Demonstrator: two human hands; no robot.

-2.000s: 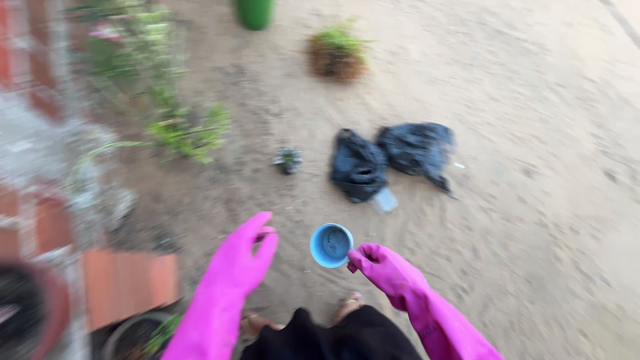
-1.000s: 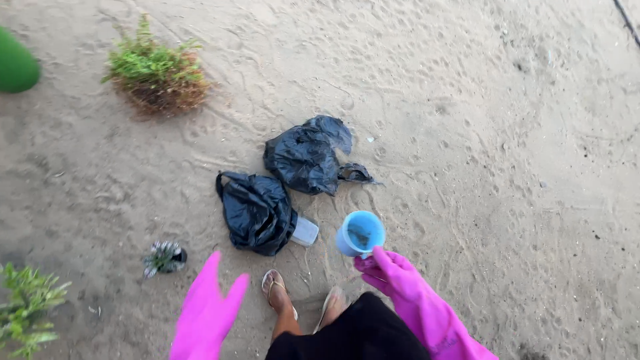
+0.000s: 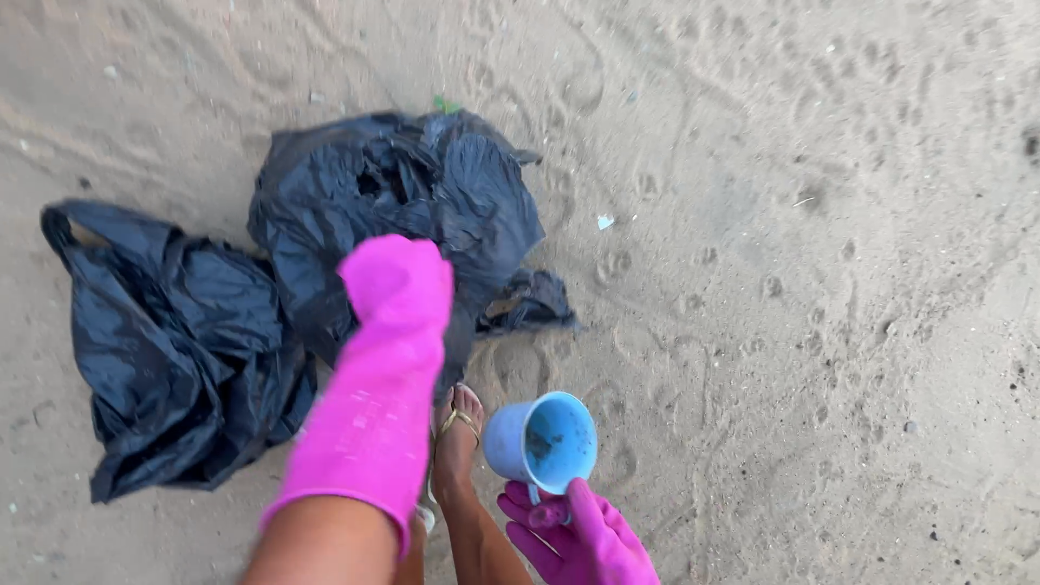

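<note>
Both hands wear pink rubber gloves. My left hand (image 3: 398,280) is over the larger black plastic bag (image 3: 479,203), its fingers bent down against the plastic and mostly hidden; whether they grip it cannot be told. That bag bulges and has a torn hole in its upper side. A second black plastic bag (image 3: 179,349) with a loop handle lies beside it on the left. My right hand (image 3: 569,520), at the lower middle, holds a light blue plastic mug (image 3: 504,439) by its handle. The mug is tilted, and dark residue clings inside it.
Sandy ground (image 3: 772,325) with footprints and paw prints surrounds the bags. A small pale scrap (image 3: 605,221) lies right of the larger bag. My sandalled foot (image 3: 461,418) stands just below that bag, left of the mug.
My left hand was open and away from the bags; now it is over the larger one. The mug remains in my right hand. The view has moved closer to the bags.
</note>
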